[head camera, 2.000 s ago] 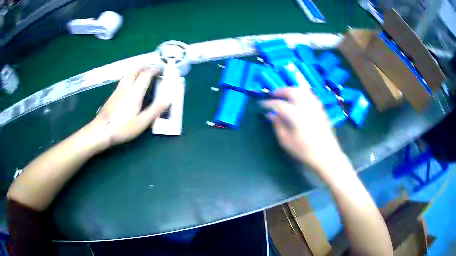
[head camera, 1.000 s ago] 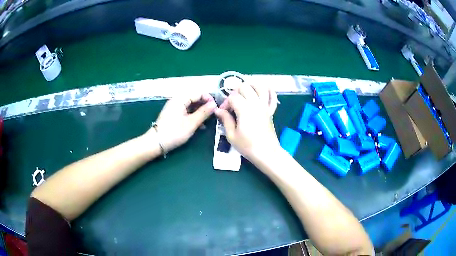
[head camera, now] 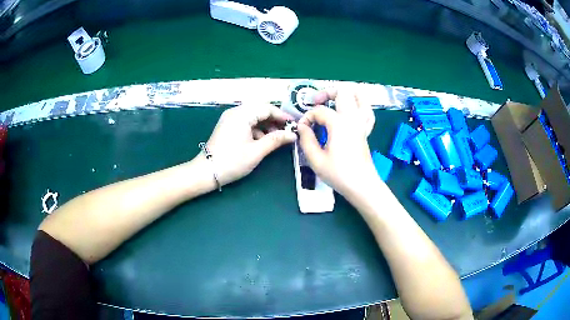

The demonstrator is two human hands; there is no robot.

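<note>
A white handheld fan body (head camera: pixel 315 199) lies on the dark green bench, its round head towards the whitish strip and its handle towards me. The handle shows a dark rectangle. My left hand (head camera: pixel 250 140) and my right hand (head camera: pixel 337 140) meet over the fan's neck. A small light connector (head camera: pixel 291 126) is pinched between the fingertips of both hands; its wires are too small to make out. A bit of blue battery (head camera: pixel 322 135) shows beside my right fingers, mostly hidden by the hand.
Loose blue battery packs (head camera: pixel 445 150) are heaped right of my right hand, beside an open brown carton (head camera: pixel 522 153). A spoked white ring (head camera: pixel 49 201) lies at left. Other fans lie on the green belt (head camera: pixel 162 50). Red wrap shows at the left edge.
My right hand has left the battery heap and joined my left at the fan's neck. Over the last second both hands stay there, while the bench view has shifted slightly.
</note>
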